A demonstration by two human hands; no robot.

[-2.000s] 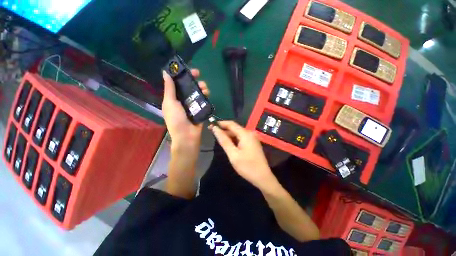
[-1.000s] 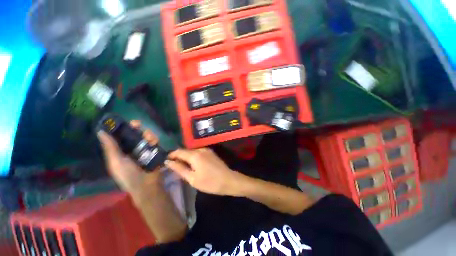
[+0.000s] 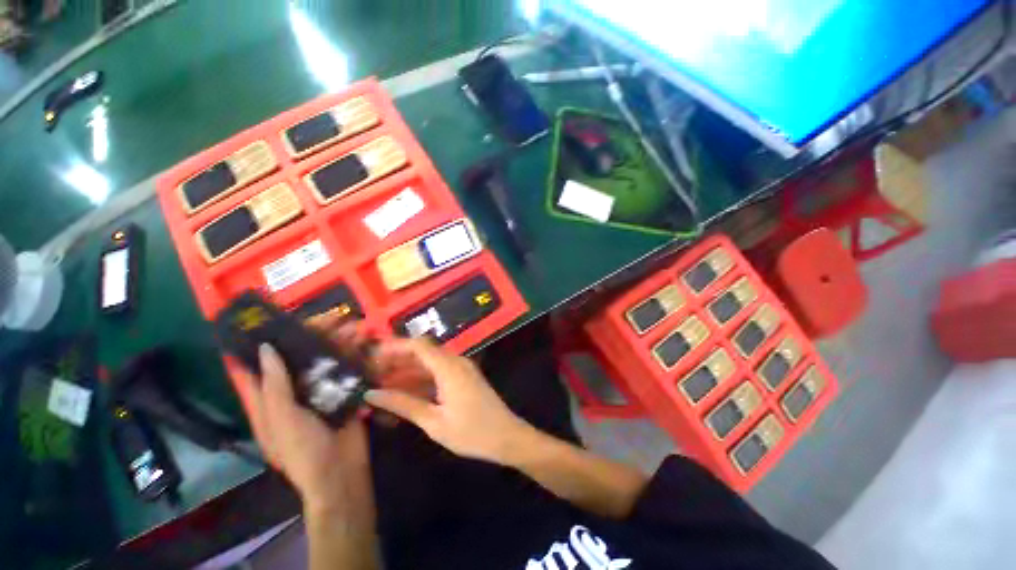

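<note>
My left hand (image 3: 295, 429) holds a black phone (image 3: 292, 354) face down, tilted, over the tray's lower left corner. My right hand (image 3: 451, 401) has its fingertips at the phone's lower end; whether they hold a small plug is blurred. The red tray (image 3: 178, 223) holds four gold phones (image 3: 357, 169) face up at the top, white label slips (image 3: 298, 265), a gold phone with a lit white screen (image 3: 429, 254) and a face-down black phone (image 3: 446, 312) at lower right. Another black phone (image 3: 331, 303) is partly hidden behind the held one.
Left of the tray lie a black device with a white area (image 3: 117, 273), a dark scanner (image 3: 173, 401) and a black phone (image 3: 143, 457). At right are another scanner (image 3: 501, 212), a smartphone (image 3: 504, 98), a green-edged mat (image 3: 641, 206), a monitor (image 3: 769, 50), a phone tray stack (image 3: 713, 356) and red stools (image 3: 822, 284).
The view has swung right. The black phone lying loosely across the tray's lower right slot is gone from there. A black phone now shows on the bench left of the tray. My hands are over the tray's lower left.
</note>
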